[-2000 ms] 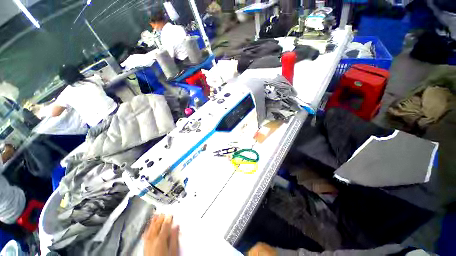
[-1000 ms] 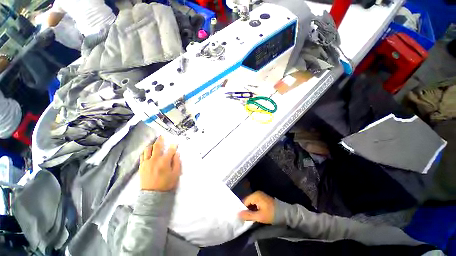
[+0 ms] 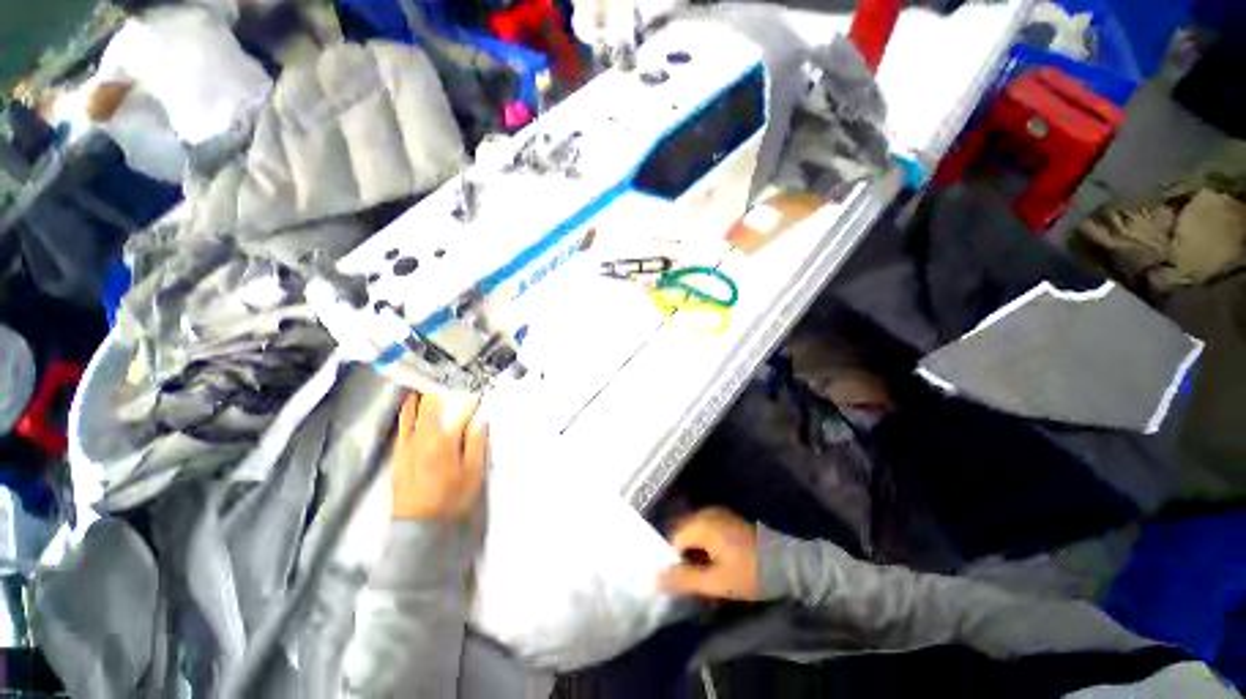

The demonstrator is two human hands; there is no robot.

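Observation:
A bright white cut piece (image 3: 567, 574) lies over the front of the white table and hangs past its edge. My left hand (image 3: 437, 458) lies flat on it, fingertips close to the presser foot (image 3: 485, 366) of the white and blue sewing machine (image 3: 547, 178). My right hand (image 3: 715, 553) is curled around the right edge of the white piece at the table's front corner, thumb and fingers together. Whether a grey layer lies under the white piece cannot be told.
Scissors (image 3: 700, 294) and small dark snips (image 3: 635, 268) lie right of the machine. Grey cut pieces (image 3: 232, 369) and a quilted panel (image 3: 349, 130) are heaped left. A grey white-edged panel (image 3: 1073, 355) lies on dark fabric at right, near a red stool (image 3: 1039, 137).
The view has tilted down since the first frame, bringing both hands and the white piece fully in. Over the last second the hands keep almost the same places on the piece.

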